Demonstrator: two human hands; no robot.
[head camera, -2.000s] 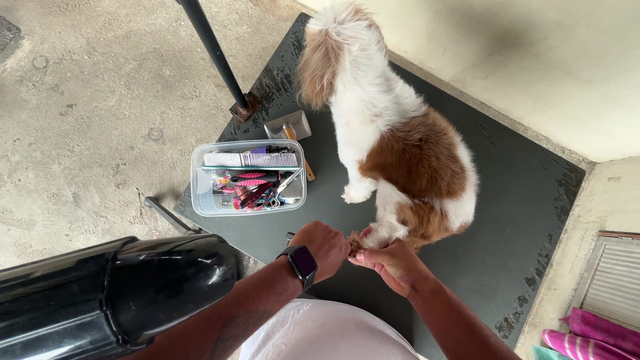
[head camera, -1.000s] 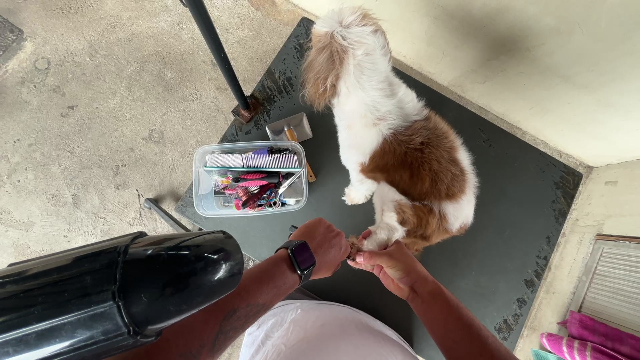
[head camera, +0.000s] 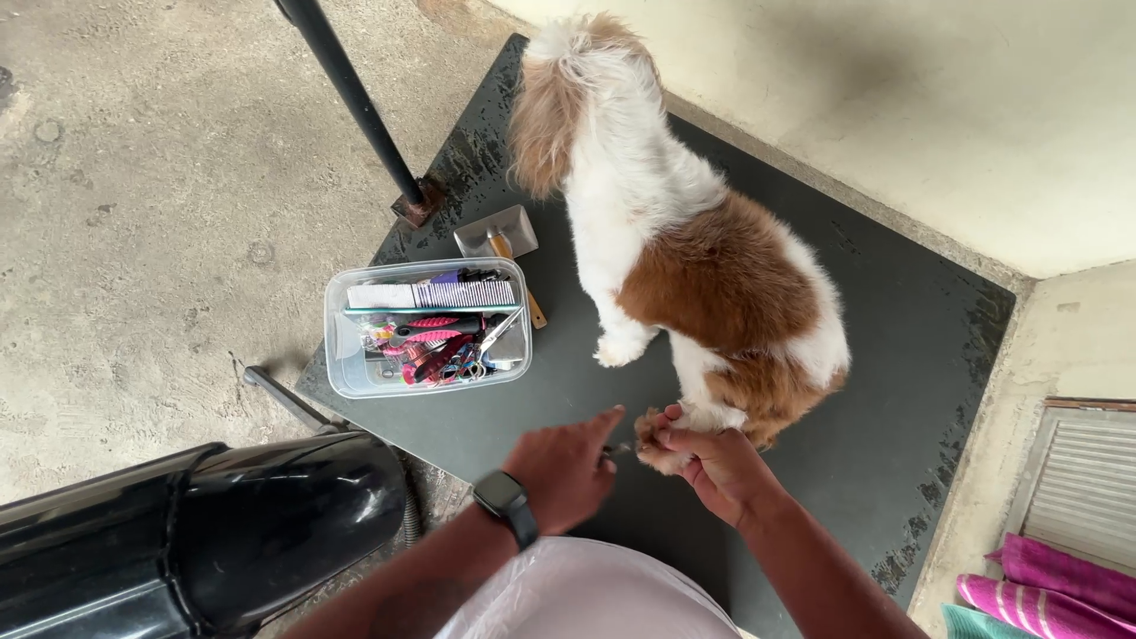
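A brown-and-white long-haired dog (head camera: 723, 271) is on the dark grooming table top (head camera: 896, 319), its head toward the top. My right hand (head camera: 723, 466) holds one of its rear paws (head camera: 661, 444), thumb and fingers around the brown fur. Just left of that paw is my left hand (head camera: 568, 466), with a watch on the wrist and the index finger stretched out. A small tool with a dark part and a metal tip (head camera: 619, 450) shows in its curled fingers; its kind is unclear. My left hand and the paw are slightly apart.
A clear plastic box (head camera: 426, 390) holds a metal comb (head camera: 461, 295), scissors (head camera: 499, 333) and several grooming tools. Behind it lies a slicker brush (head camera: 495, 232) with a wooden handle. A black post (head camera: 355, 102), a glossy black machine (head camera: 284, 524), a wall (head camera: 887, 106) and towels (head camera: 1047, 595) surround the table.
My left hand has moved left, away from the paw, and its index finger is now stretched out. My right hand still holds the paw.
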